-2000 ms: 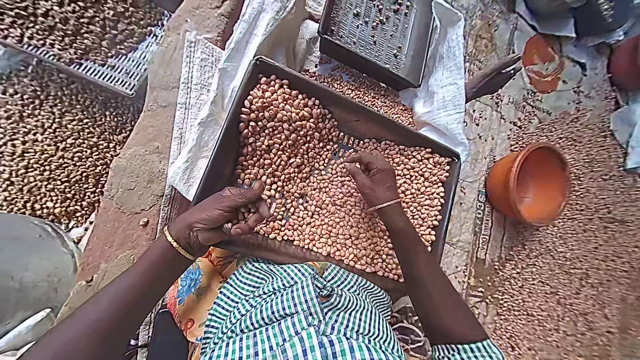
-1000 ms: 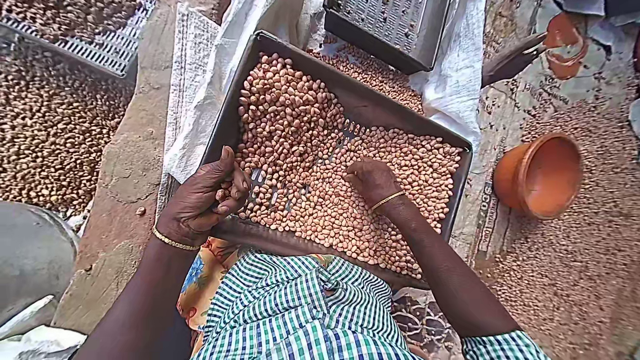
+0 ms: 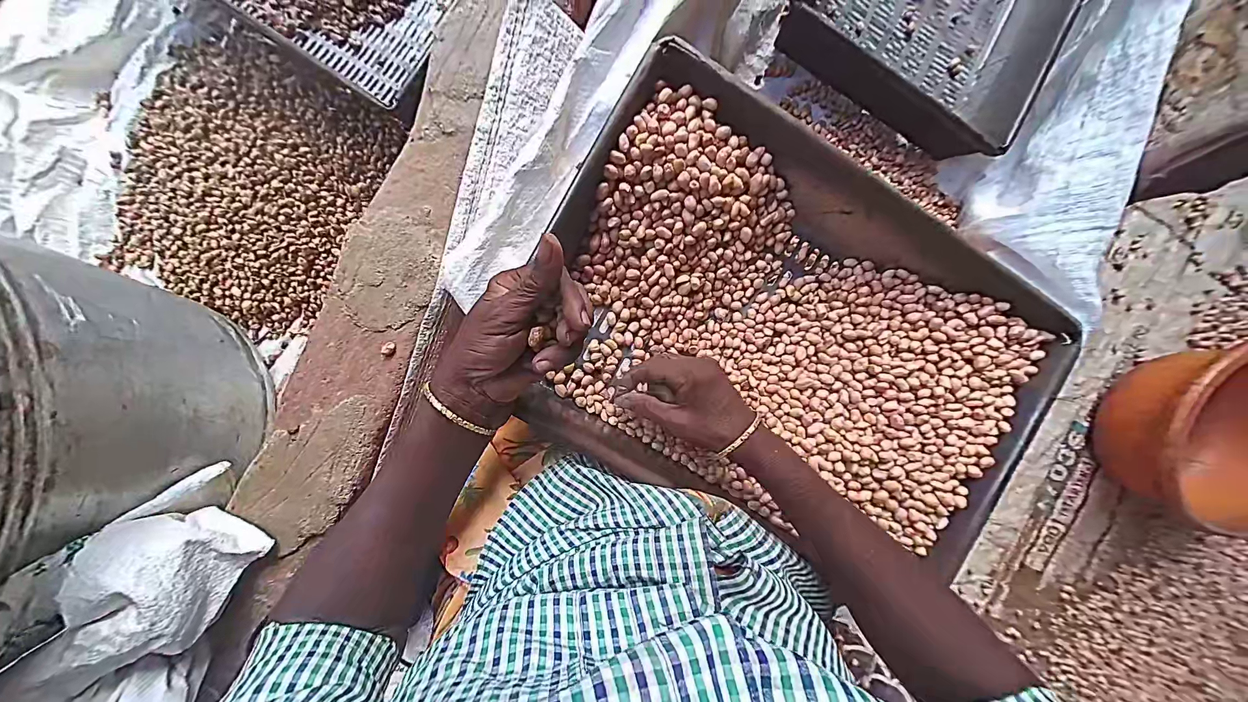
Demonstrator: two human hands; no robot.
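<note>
A dark rectangular metal sieve tray (image 3: 877,210) rests at my lap with many shelled peanuts (image 3: 877,370) spread over its slotted bottom and heaped higher in its upper left part. My left hand (image 3: 522,327), a bangle at its wrist, is curled at the tray's left rim around a few nuts. Low over the peanuts near the tray's near left corner is my right hand (image 3: 687,400), its thumb and fingertips bent together at the nuts; whether a nut is between them I cannot tell.
Another slotted tray (image 3: 877,88) stands beyond mine, on white woven sacking (image 3: 1053,195). At left are a brown nut heap (image 3: 253,185), a slotted tray (image 3: 370,58), a metal drum (image 3: 127,370) and a stone ledge (image 3: 361,292). An orange pot (image 3: 1141,429) stands right, near scattered nuts (image 3: 1150,614).
My right hand has moved left and nearer to me across the peanuts, and is now close to my left hand. The view has shifted left.
</note>
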